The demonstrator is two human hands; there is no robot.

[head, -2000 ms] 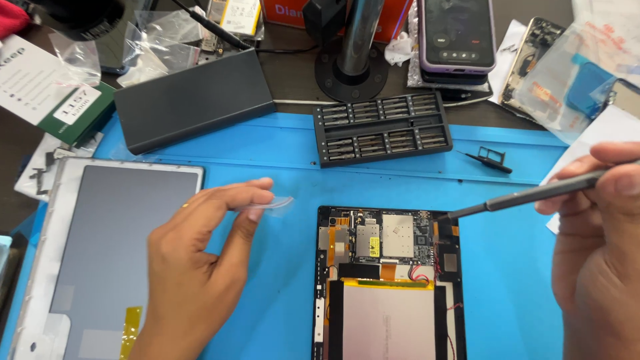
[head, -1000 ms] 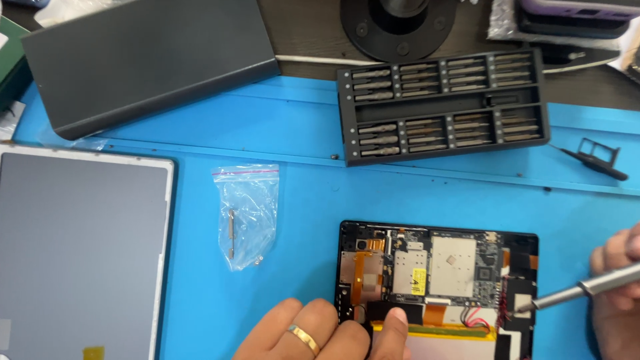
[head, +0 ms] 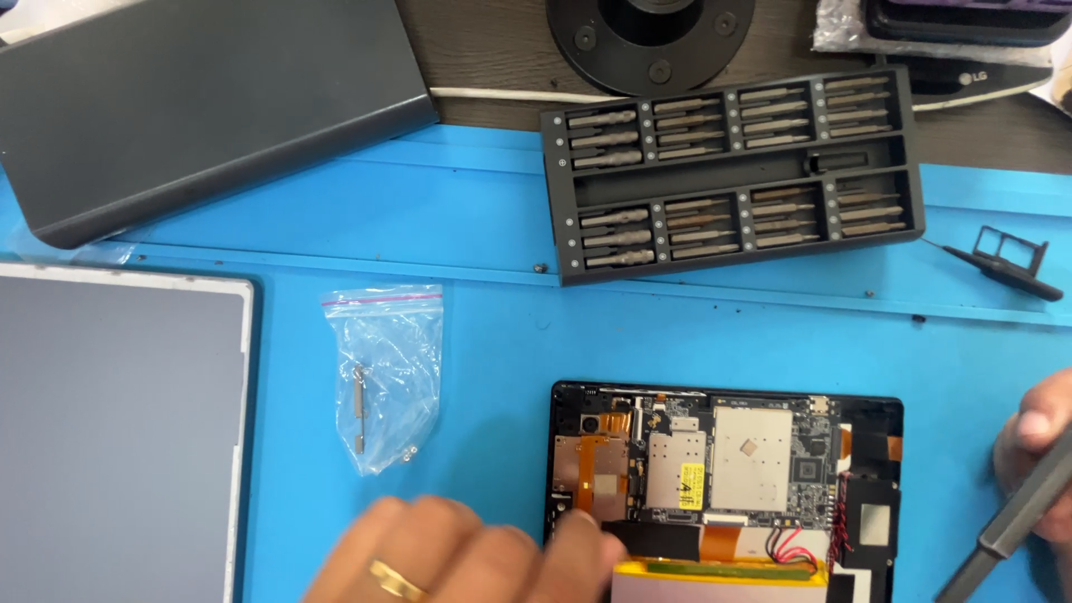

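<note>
The opened tablet [head: 749, 456] lies on a blue work mat, its circuit board, shields, red and black wires and yellow-edged battery [head: 720, 582] exposed. My left hand [head: 461, 553], with a gold ring, is at the tablet's lower left edge, fingertips near the battery's corner; whether it holds something small cannot be told. My right hand [head: 1034, 469] is at the right edge of view and holds a dark grey screwdriver [head: 1005, 519], its tip out of frame. Left of the tablet lies a clear zip bag [head: 389, 377] with thin metal parts inside and tiny screws at its lower corner.
A black bit case [head: 729, 176] full of screwdriver bits lies above the tablet. A SIM tray and eject tool [head: 1005, 264] are right of it. A grey case cover [head: 218, 109] is upper left, a display panel [head: 117, 435] at left, and a round metal stand base [head: 653, 42] at the top.
The left hand, raised with a clear plastic piece two seconds ago, is now down at the tablet. The screwdriver has moved off the tablet's right side. The view has shifted closer.
</note>
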